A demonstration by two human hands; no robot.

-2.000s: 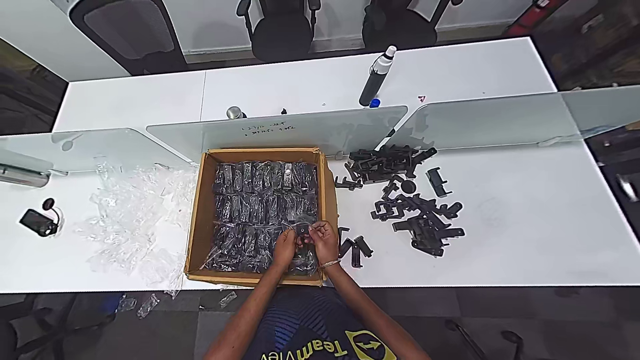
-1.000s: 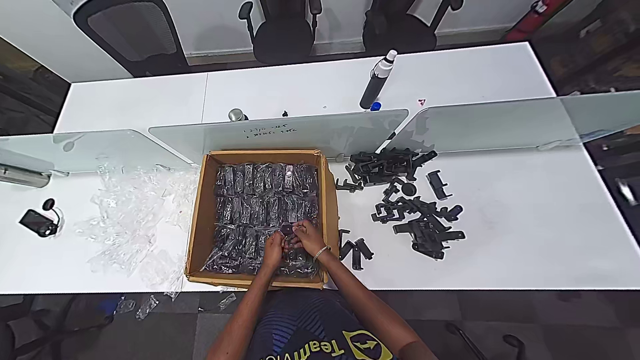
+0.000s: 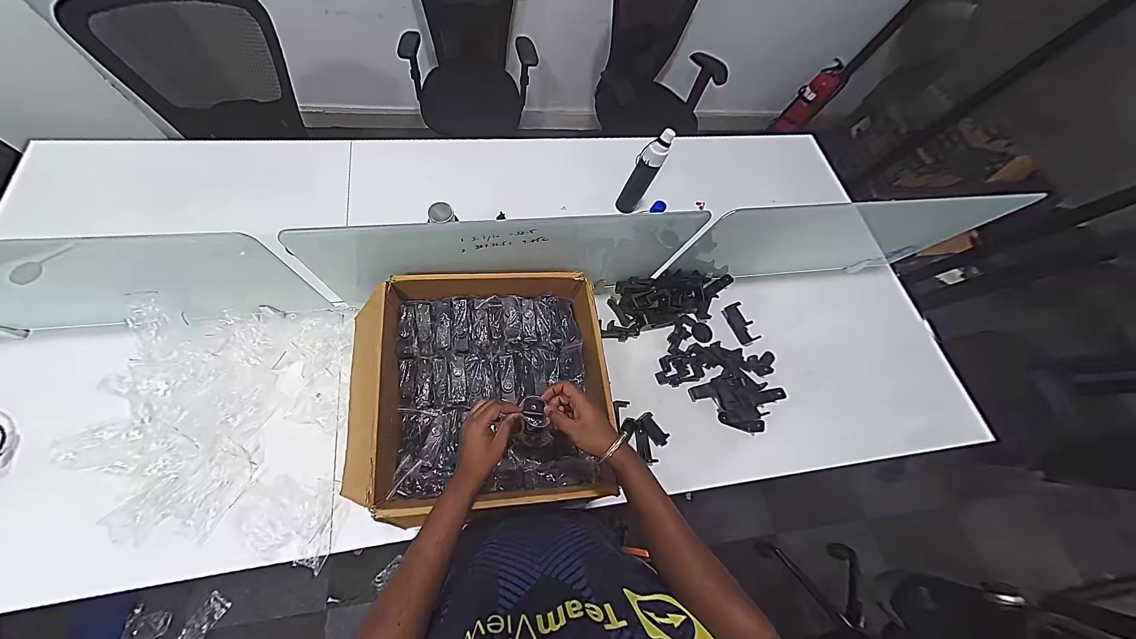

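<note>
A cardboard box [image 3: 368, 417] stands open on the white table, with rows of dark parts in clear plastic bags [image 3: 484, 324] inside it. Over its lower right area, my left hand [image 3: 486, 435] and my right hand [image 3: 575, 419] hold one small black part [image 3: 533, 408] between their fingertips, one hand at each side. Clear plastic seems to surround that part. Loose black plastic brackets [image 3: 741, 399] lie in piles to the right of the box. A heap of empty clear plastic bags [image 3: 204, 408] spreads to its left.
Low glass dividers [image 3: 497, 244] run across the table behind the box. Beyond them stand a dark bottle with a white top [image 3: 646, 171], a blue cap [image 3: 658, 207] and a small metallic container [image 3: 440, 212]. The front edge of the table [image 3: 816, 468] lies close to my body.
Both hands have stayed together over the box, shifting a little within its lower right part. The view has moved slightly. The piles beside the box look the same.
</note>
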